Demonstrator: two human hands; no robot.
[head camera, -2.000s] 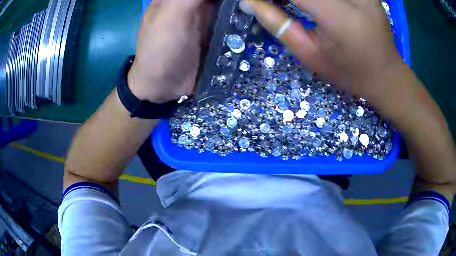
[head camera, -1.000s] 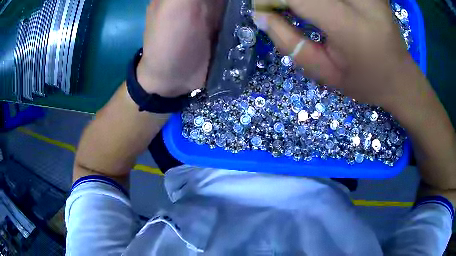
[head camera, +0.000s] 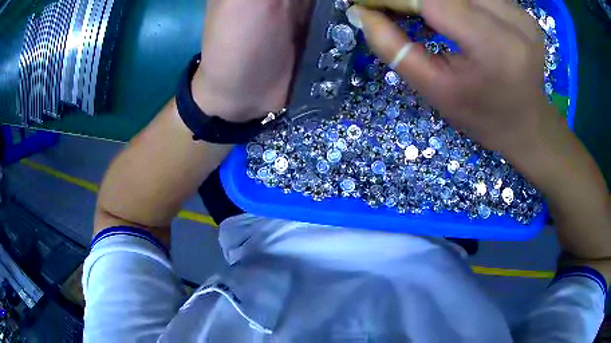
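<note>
A dark metal rail (head camera: 320, 74) with several round silver fittings seated along it slants over the blue tray (head camera: 375, 218). My left hand (head camera: 249, 60), with a black wristband, is around the rail's left side; its fingers are cut off by the top edge. My right hand (head camera: 462, 67) is at the rail's upper right, with covered thumb and fingertips close together at the rail's edge. Whether a fitting is between them cannot be told. Many loose silver fittings (head camera: 402, 167) fill the tray.
Bright curved rails (head camera: 67, 60) lie side by side on the green bench (head camera: 157, 53) at left. The grey floor with a yellow line shows below the bench. More metal strips (head camera: 20, 278) show at lower left. The wearer's pale shirt is under the tray.
The rail, tray and both hands appear shifted right in the picture. The left hand stays around the rail. The right hand's fingers have moved slightly at the rail's upper part.
</note>
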